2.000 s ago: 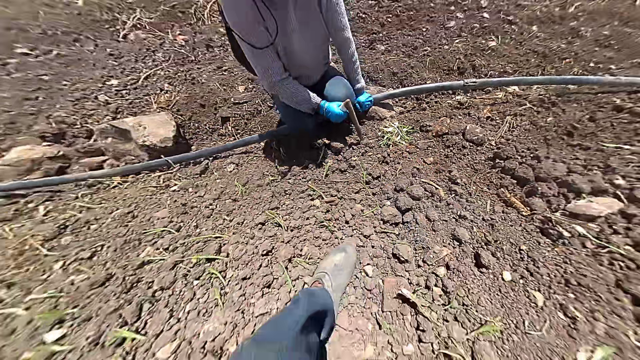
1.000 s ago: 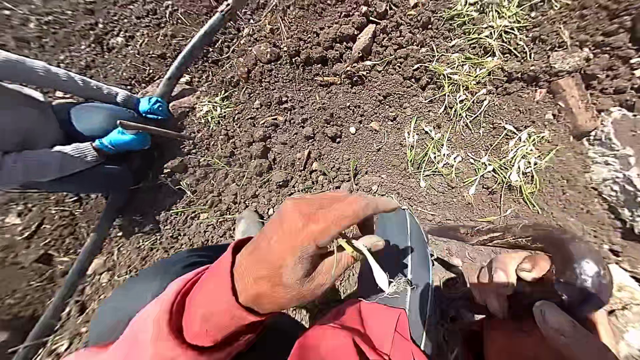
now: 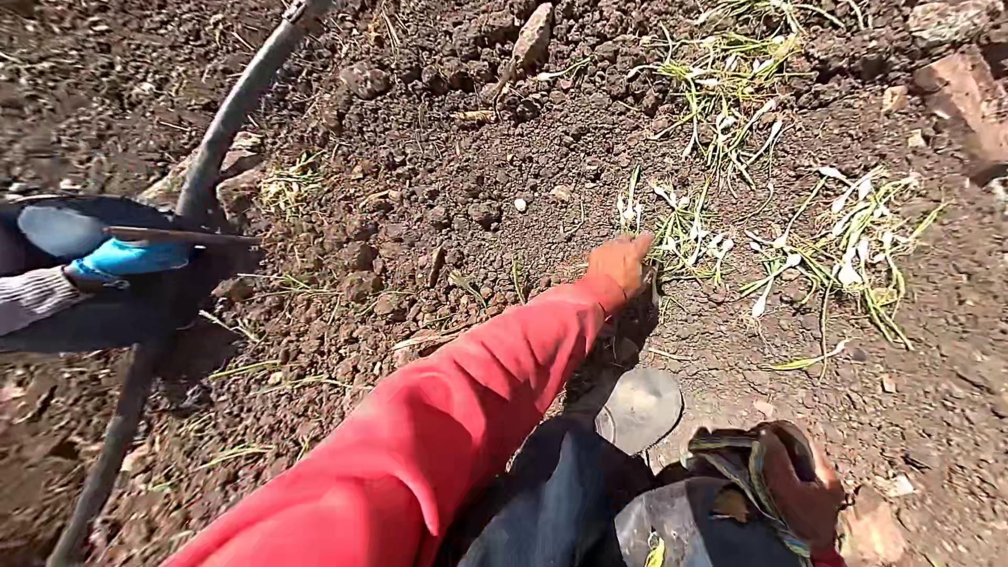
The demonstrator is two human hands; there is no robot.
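Observation:
My left hand [image 3: 620, 264], in a red sleeve, reaches down to the soil at the left edge of a pile of small white bulbs with green shoots [image 3: 693, 236]; its fingertips are partly hidden, so its grip is unclear. A second pile of bulb plants [image 3: 854, 252] lies to the right, and more bulb plants [image 3: 728, 87] lie farther up. My right hand [image 3: 799, 488] is beside my knee at the lower right, its fingers around a dark bag or cloth with a patterned strap [image 3: 740, 465]. A bulb plant [image 3: 655, 551] is on the dark fabric near my lap.
A grey hose [image 3: 224, 118] runs along the left side over rough clods. Beside it a co-worker's blue-gloved hand [image 3: 134, 256] holds a wooden handle [image 3: 181, 235]. My shoe [image 3: 642, 409] rests on the soil below the bulbs. Reddish rocks [image 3: 965, 102] lie at the upper right.
My left hand, which held a bulb plant over my lap, has moved forward and down to the pile on the ground. One of the co-worker's two gloved hands is no longer visible.

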